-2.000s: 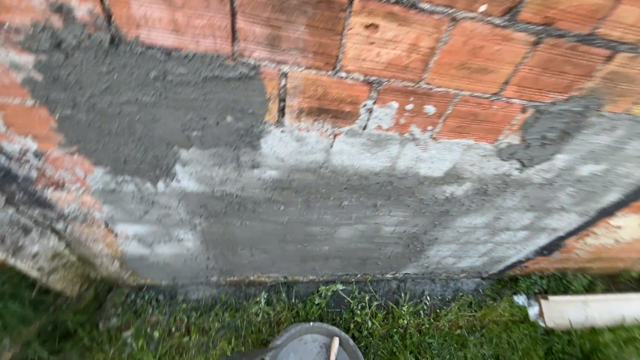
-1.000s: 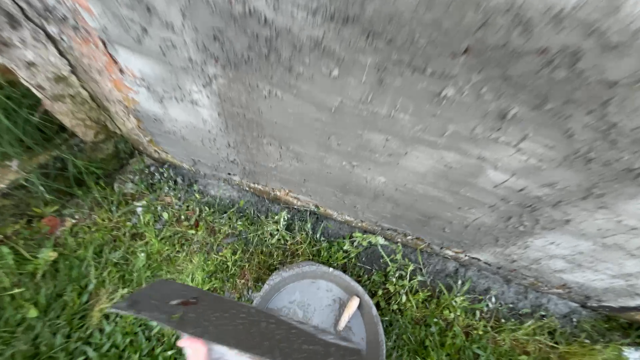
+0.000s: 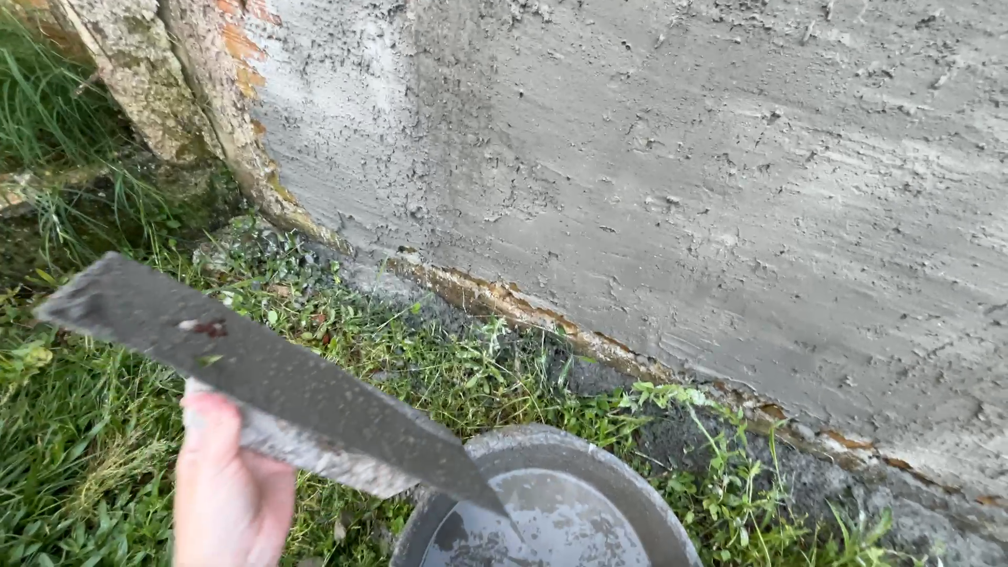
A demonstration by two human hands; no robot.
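My left hand (image 3: 228, 480), at the lower left, grips a mortar-coated plastering float (image 3: 276, 378) by its underside. The float's long flat face is tilted, with a small reddish bit and a leaf stuck on it. Its pointed far end overlaps a round bucket (image 3: 685, 543) holding greyish water at the bottom of the view. Beyond them rises a wall coated with grey mortar (image 3: 630, 181). My right hand is not in view.
Grass and weeds (image 3: 94, 457) surround the bucket. Mortar droppings (image 3: 756, 465) lie along the wall's foot. At the upper left stand a rough, mossy post (image 3: 150, 79) and tall grass (image 3: 47, 110).
The view has moved down and closer to the wall's foot. My left hand now shows more fully with the float. The light-coloured handle seen earlier in the bucket is no longer visible.
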